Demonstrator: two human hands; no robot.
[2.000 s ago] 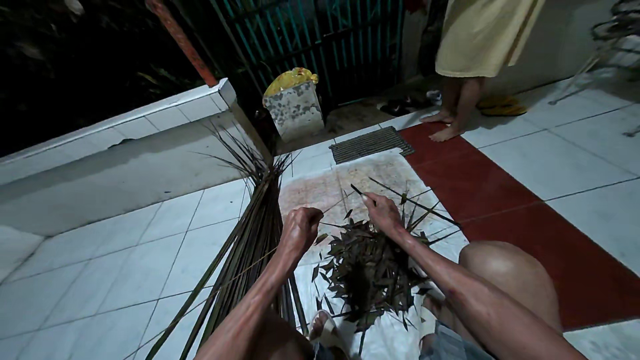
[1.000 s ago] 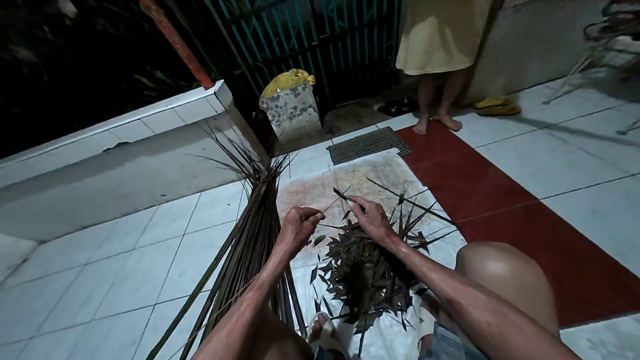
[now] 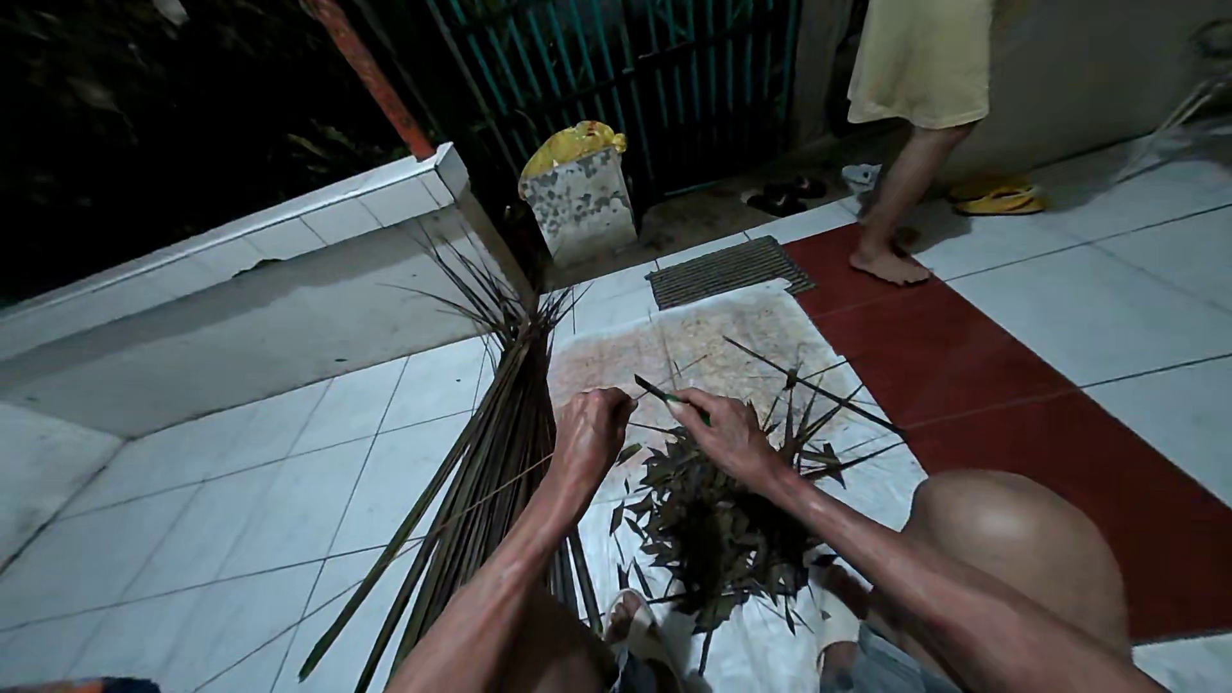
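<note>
My left hand (image 3: 595, 423) pinches a thin pale strip (image 3: 500, 481), which trails down to the lower left. Close to its right, my right hand (image 3: 722, 431) grips a small knife (image 3: 656, 390) with a dark blade and a green handle, its tip pointing up and left toward the left hand. A bundle of long dark palm leaves (image 3: 496, 443) lies left of my left wrist, its thin ends fanned near the low wall. Beneath my right forearm a heap of short cut leaf pieces (image 3: 722, 529) rests on a stained white sheet (image 3: 760, 337), with several longer stalks (image 3: 818, 395) at its upper right.
A ribbed doormat (image 3: 727, 272) lies beyond the sheet. A person (image 3: 890, 260) in a yellow garment stands barefoot by the red floor strip (image 3: 1001, 404). Yellow slippers (image 3: 1001, 197) are behind. A low tiled wall (image 3: 289, 260), a block with a yellow cover (image 3: 582, 207) and a metal gate (image 3: 674, 87) border the floor.
The other person first moved left, then turned and stepped, with the legs now overlapping. My two hands stay close together, holding the strip and the knife.
</note>
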